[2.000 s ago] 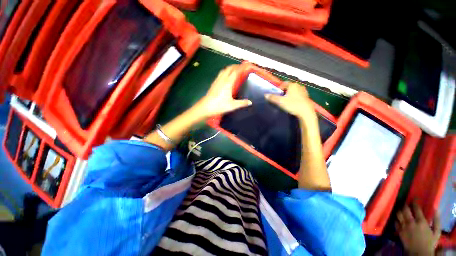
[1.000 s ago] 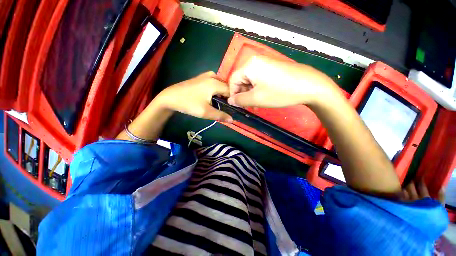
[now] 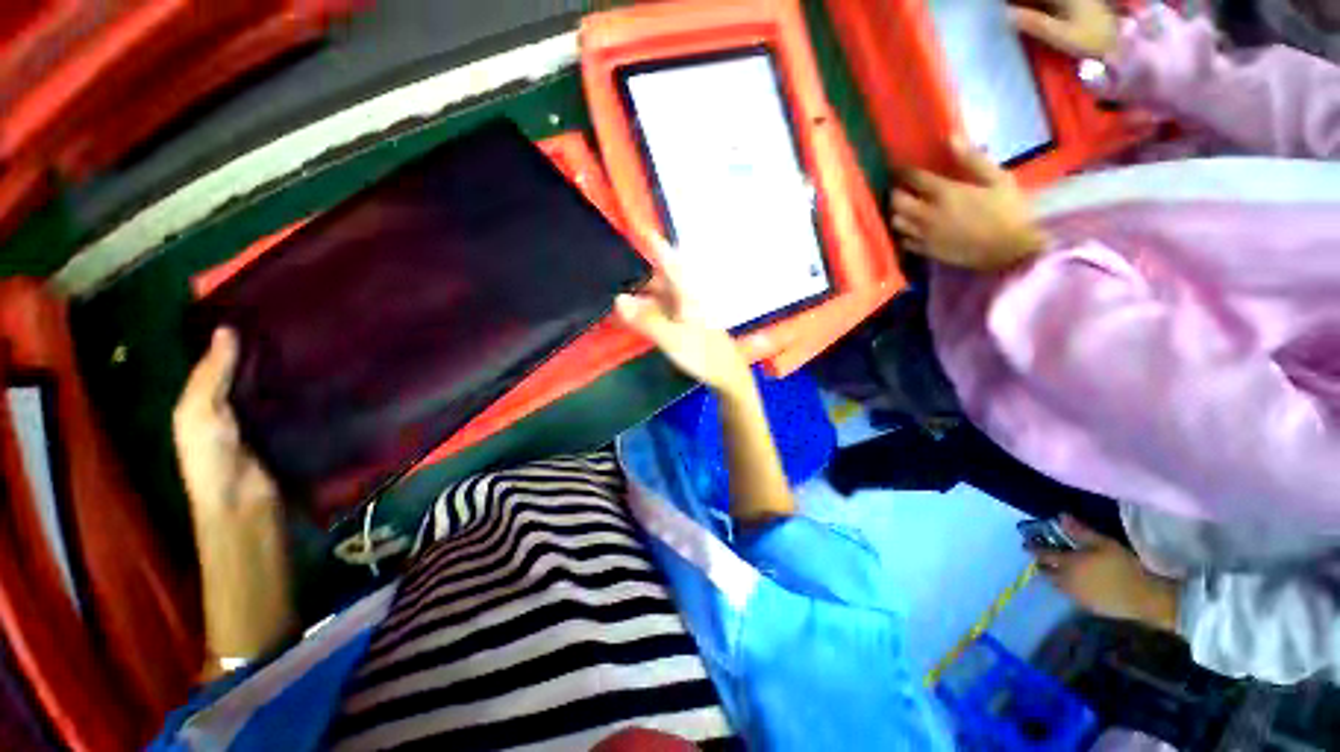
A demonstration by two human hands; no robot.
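Note:
A large dark tablet (image 3: 426, 301) lies tilted in front of me, its glossy dark face up, above an orange-red foam tray (image 3: 537, 379). My left hand (image 3: 221, 441) holds its left edge, with the fingers partly hidden behind it. My right hand (image 3: 683, 326) is at its right corner, the fingertips touching the edge. The tablet hides most of the tray. A thin white cable (image 3: 368, 541) lies on the green bench below the tablet.
A white-screened tablet (image 3: 728, 184) in an orange tray stands right of my work. More trays lean at left (image 3: 103, 544). A person in a pink smock (image 3: 1146, 323) handles another tablet at right. A blue stool (image 3: 786, 426) is below.
The tablet, edge-on between my hands one second ago, now shows its broad dark face. My hands have moved apart to its opposite ends. The view has turned right, bringing the person in pink into view.

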